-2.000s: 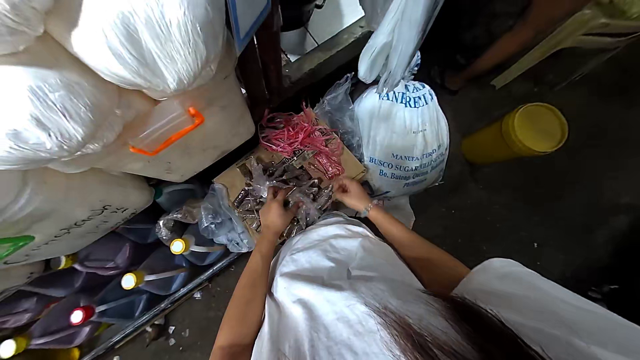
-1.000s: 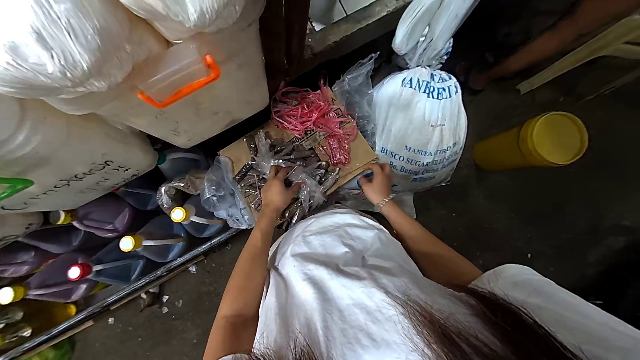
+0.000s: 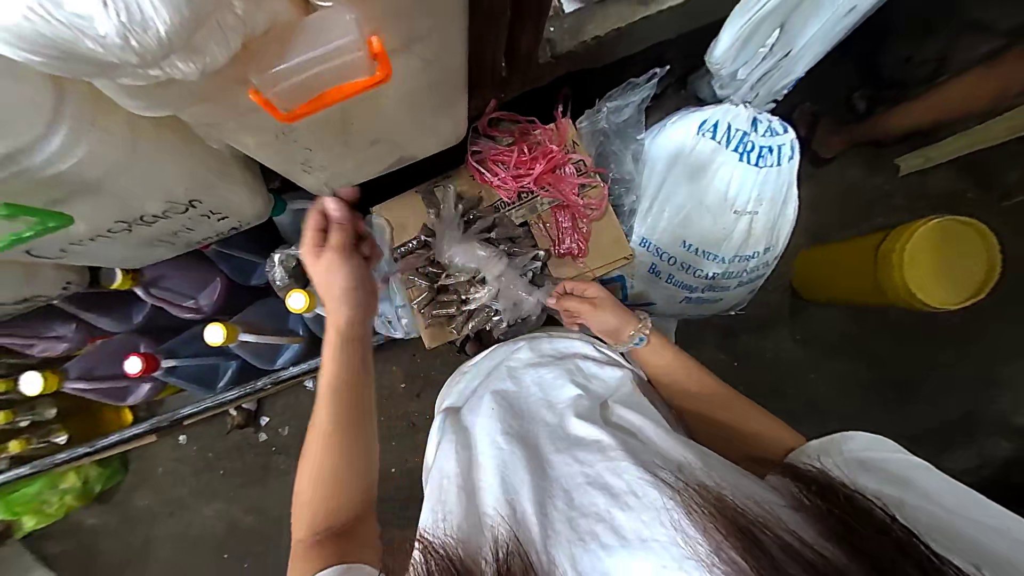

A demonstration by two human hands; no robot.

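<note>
Small clear plastic packets with dark brown contents [image 3: 448, 300] lie heaped on a flattened cardboard box [image 3: 400, 212], with empty-looking clear plastic [image 3: 488, 260] over them. Pink plastic twine strips [image 3: 532, 164] are bunched on the cardboard behind the packets. My left hand [image 3: 340, 244] is raised to the left of the heap with curled fingers; whether it pinches something small cannot be seen. At the heap's right edge, my right hand [image 3: 588, 308] pinches the edge of the clear plastic between thumb and fingertips. A beaded bracelet [image 3: 638, 330] is on my right wrist.
A white printed sack [image 3: 712, 216] stands right of the cardboard, with a yellow container [image 3: 936, 264] farther right. Capped bottles of dark liquid [image 3: 188, 284] stand behind a metal rail [image 3: 176, 412] at left. Large whitish containers [image 3: 384, 96] rise behind. Another person's limb [image 3: 936, 100] shows upper right.
My left hand has moved from the packet heap out to the left and up. My right hand has shifted from the cardboard's right edge in to the plastic on the heap.
</note>
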